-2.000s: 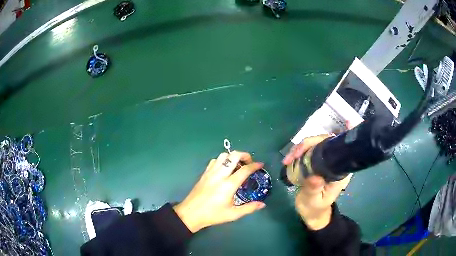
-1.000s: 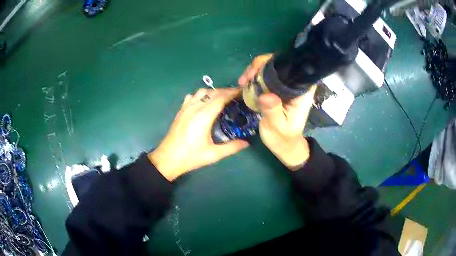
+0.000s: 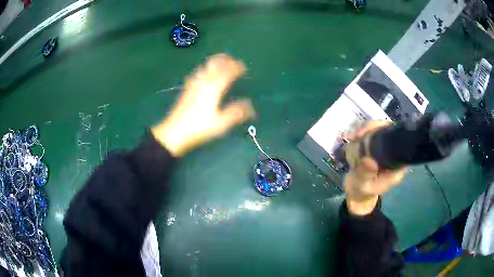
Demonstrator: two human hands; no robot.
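A round circuit-board assembly [image 3: 272, 176] lies on the green surface in front of me, blue face up, its pale lead wire [image 3: 260, 146] pointing away from me. My left hand [image 3: 203, 105] is blurred, raised beyond and left of the disc. It holds nothing, with thumb and fingers apart. My right hand [image 3: 374, 173] grips the black electric screwdriver [image 3: 414, 145] by its tan part, at the front of the white screw feeder [image 3: 346, 113]. The screwdriver tip is blurred, and I cannot tell whether it touches the feeder.
Two more discs [image 3: 184, 34] [image 3: 50, 47] lie farther off at the upper left, and part of one at the top edge. A tangled pile of boards with wires [image 3: 24, 195] is at the left. A power strip [image 3: 479, 81] and blue stool [image 3: 436, 250] are at the right.
My left hand has let go of the disc and moved up and left. My right hand has moved the screwdriver from the disc right to the feeder. The view has shifted.
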